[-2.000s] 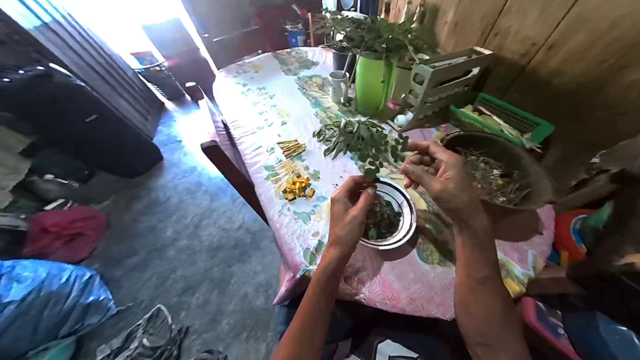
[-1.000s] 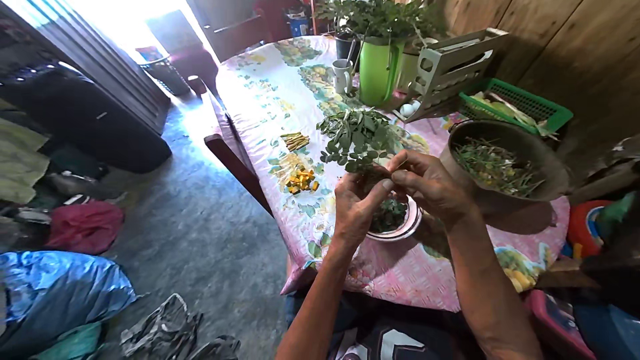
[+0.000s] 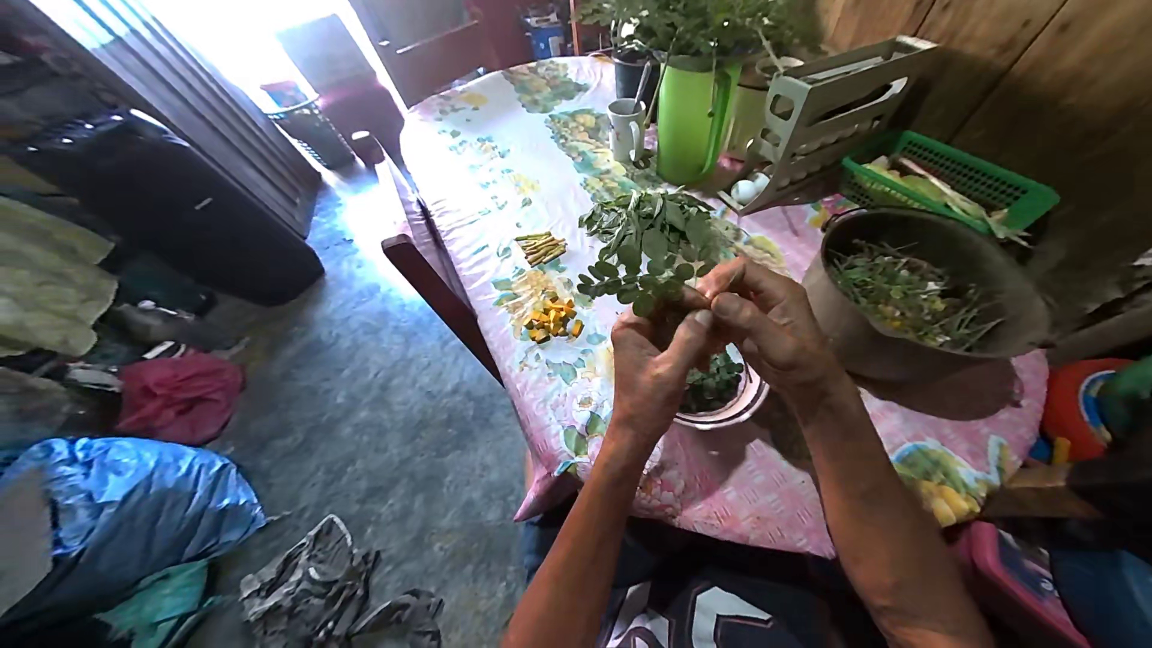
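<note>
My left hand (image 3: 655, 364) is shut on a leafy green sprig (image 3: 643, 279), whose small round leaves spread out beyond my fingers. Close against it, the fingertips of my right hand (image 3: 765, 315) pinch at the stem; exactly what they grip is hidden. Under both hands stands a white bowl with a dark rim (image 3: 733, 414), holding dark green leaves (image 3: 714, 382). A heap of leafy sprigs (image 3: 648, 216) lies behind the hands. To the left are orange-yellow chopped pieces (image 3: 553, 319) and a bundle of short cut stalks (image 3: 541, 247) on the floral tablecloth (image 3: 477, 180).
A large metal pot (image 3: 891, 346) with plant scraps stands at the right. Behind it are a green plastic basket (image 3: 1008, 189) and a grey rack (image 3: 828, 108). A green pitcher (image 3: 688, 121) and a white mug (image 3: 625, 130) stand farther back. A wooden chair (image 3: 441, 297) adjoins the table's left edge.
My hands, apart over the bowl two seconds ago, have come together at the sprig, the right hand moving left. They stay close together since one second ago.
</note>
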